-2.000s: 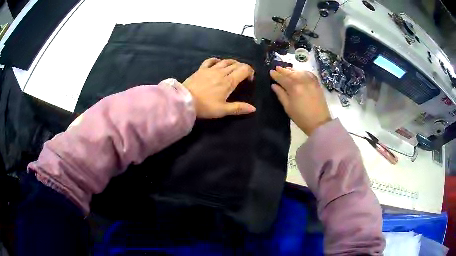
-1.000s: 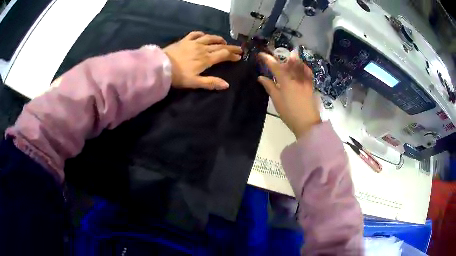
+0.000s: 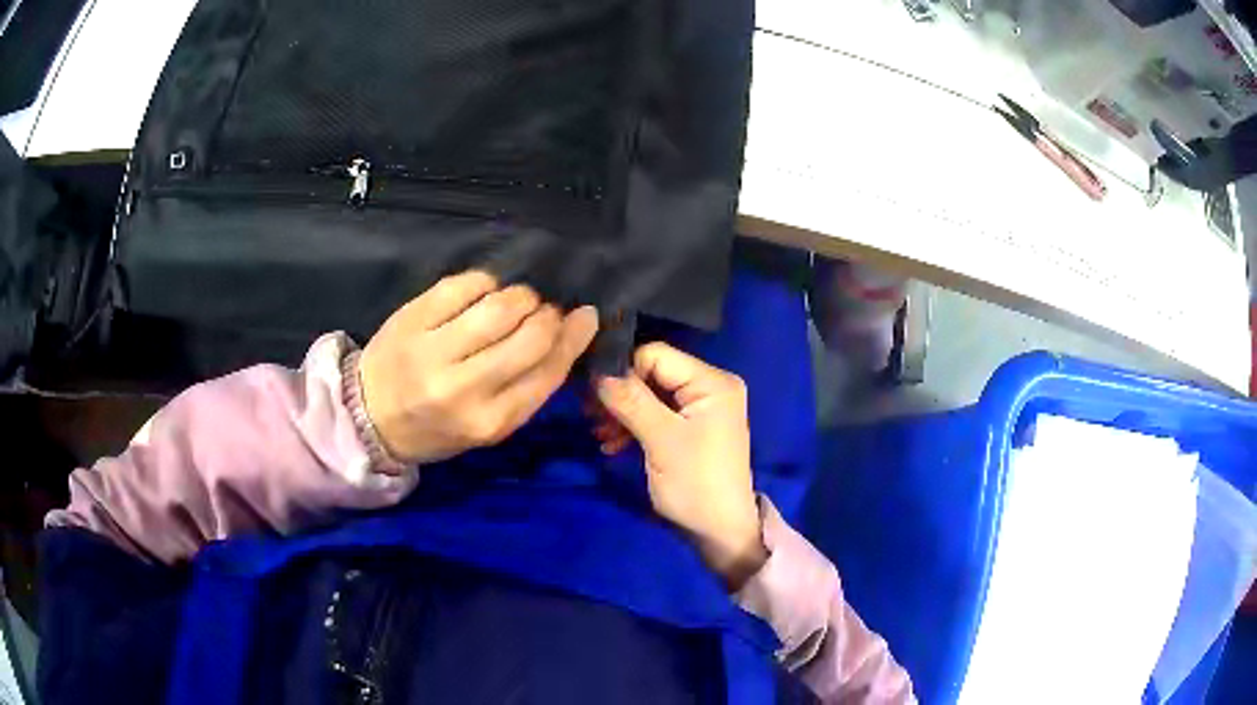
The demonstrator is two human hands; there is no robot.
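A black layered panel (image 3: 414, 110) lies over the table and hangs past its front edge towards my lap. It has a zip line with a small silvery puller (image 3: 359, 179) and a small square metal piece at the left. My left hand (image 3: 476, 365) grips the panel's lower edge with bent fingers. My right hand (image 3: 682, 448) pinches a small black flap or corner (image 3: 611, 342) at that edge, close beside my left fingertips. The fingertips partly hide what is held.
Snips with red-pink handles (image 3: 1055, 149) lie on the white table (image 3: 882, 165) at the right. A blue bin (image 3: 1013, 393) with white sheets (image 3: 1089, 551) stands at lower right. Part of the machine shows at upper right. My blue apron (image 3: 552, 551) is below the hands.
The view has tilted down, and the needle area is out of it. Both hands have left the needle area for the panel's near edge. The zip and puller now show.
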